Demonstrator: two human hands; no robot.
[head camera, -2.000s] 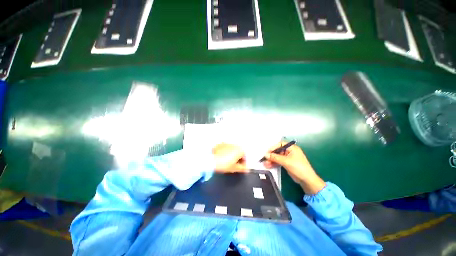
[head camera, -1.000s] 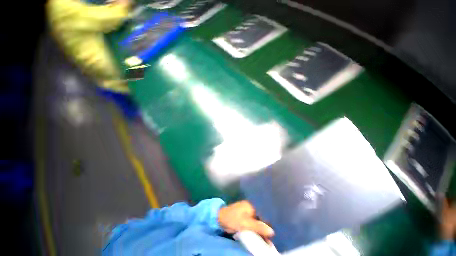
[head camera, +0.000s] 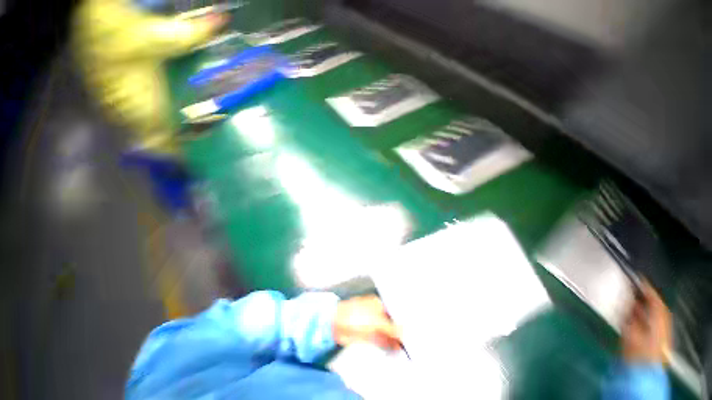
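Note:
The head view is blurred. My left hand (head camera: 368, 322) is closed on the left edge of a bright, glaring white sheet (head camera: 468, 285), which spreads in front of me over the green bench. Its fingertips are partly hidden. My right hand (head camera: 646, 324) is at the far right, on the near edge of a dark panel (head camera: 624, 226). The panel is tilted, partly off its white backing sheet (head camera: 585, 269), on the conveyor. Whitish tabs show along the panel's far side.
More panels on white backing lie along the conveyor (head camera: 468, 148), running to the upper left. A blue bin (head camera: 246, 74) stands on the green bench (head camera: 242, 226) near a person in a yellow smock (head camera: 133, 70). Strong glare covers mid-bench. A grey floor is at left.
The view has turned left from the bench work. My right hand has come further into view and now holds the conveyor panel, lifted off its backing. The sheet by my left hand has turned from grey to glaring white.

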